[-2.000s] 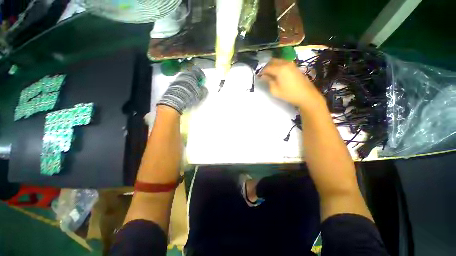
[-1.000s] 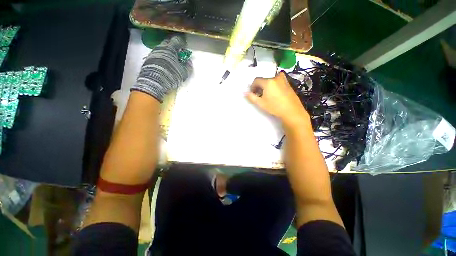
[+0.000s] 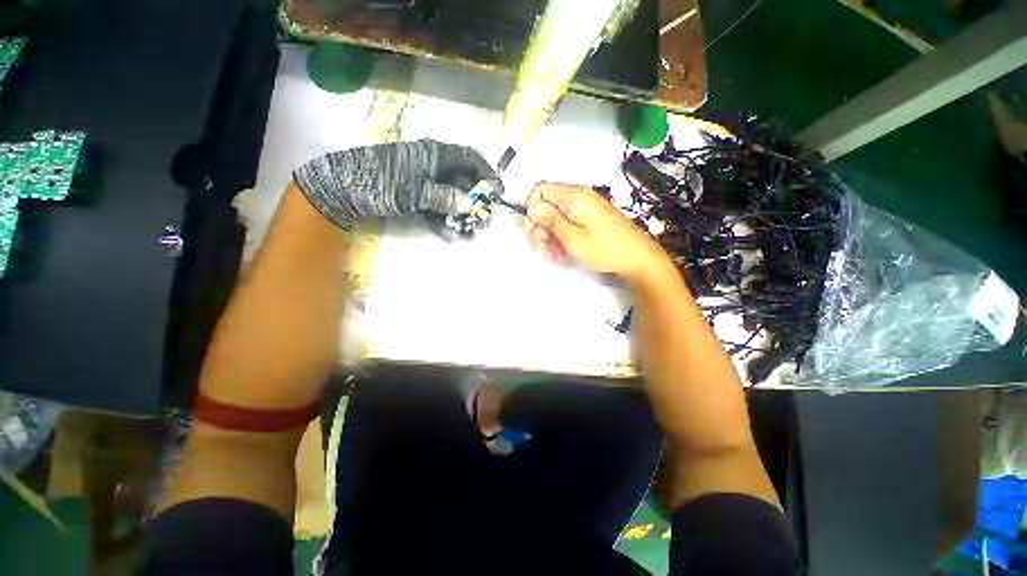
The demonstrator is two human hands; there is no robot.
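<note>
My left hand (image 3: 434, 186), in a grey-and-black knit glove, holds a small green circuit board (image 3: 482, 200) with pale parts at its fingertips. My bare right hand (image 3: 572, 228) pinches a thin black cable lead (image 3: 512, 207), whose end reaches the board. Whether the lead touches the board cannot be told. Both hands are over the bright white work sheet (image 3: 484, 315). The pale-yellow wrapped shaft of a fixed tool (image 3: 552, 73) comes down from the top, its dark tip just above the board.
A tangled black cable pile (image 3: 738, 242) lies to the right, beside a clear plastic bag (image 3: 901, 304). Green board panels (image 3: 45, 167) lie on a black surface (image 3: 107, 293) at the left. A brown-edged shelf (image 3: 682, 68) with green round feet (image 3: 338, 68) stands ahead.
My left hand has moved right and down with the board, to below the tool tip. My right hand has come slightly left, bringing the lead's end to the board. The view has shifted slightly.
</note>
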